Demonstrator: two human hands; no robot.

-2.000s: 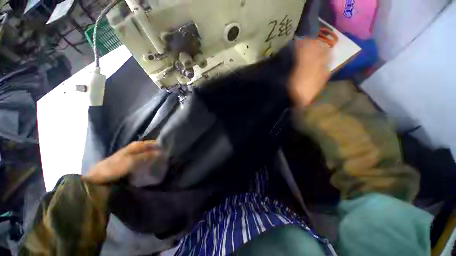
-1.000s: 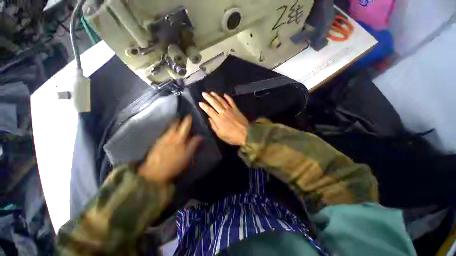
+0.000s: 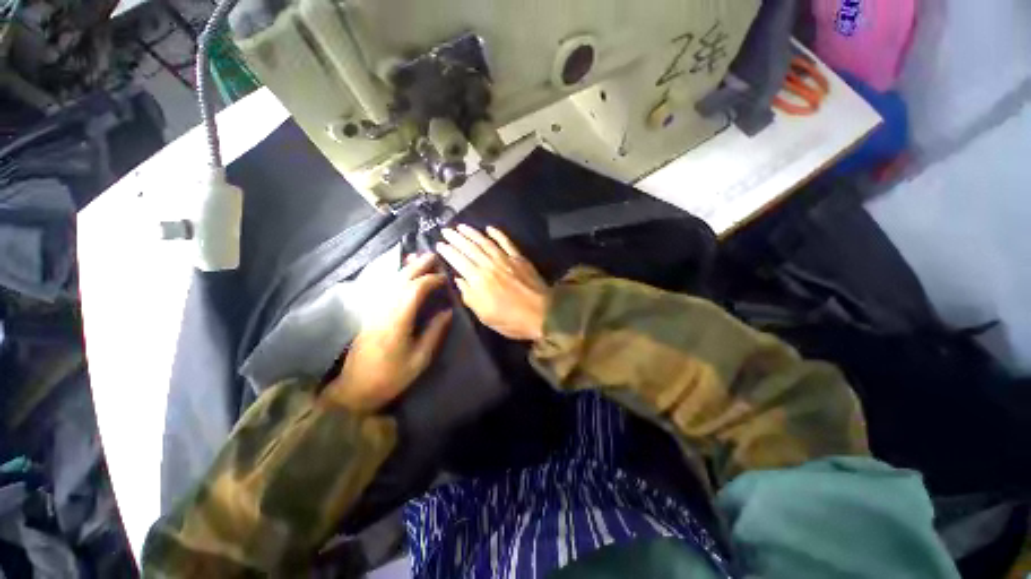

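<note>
A black garment piece (image 3: 611,255) lies over the machine table and down to my lap, with a paler grey piece (image 3: 296,337) on its left part. The presser foot (image 3: 429,215) is on the cloth below the machine head. My left hand (image 3: 390,339) lies on the grey cloth below and left of the foot, fingers bent. My right hand (image 3: 494,281) lies flat on the black cloth just right of it, fingertips close to the foot. Neither hand visibly pinches the cloth. A narrow grey strip (image 3: 605,219) lies on the cloth to the right.
The cream sewing machine head (image 3: 531,68) stands at the top. The lamp (image 3: 217,226) is left of the needle area. Orange-handled scissors (image 3: 800,87) lie on the white table (image 3: 741,170) at right. Dark cloth piles (image 3: 74,181) are at far left, and more dark cloth is at right.
My right hand came from the far right onto the cloth by the foot. My left hand moved up and right towards the foot. The cloth now lies flatter, with the strip showing.
</note>
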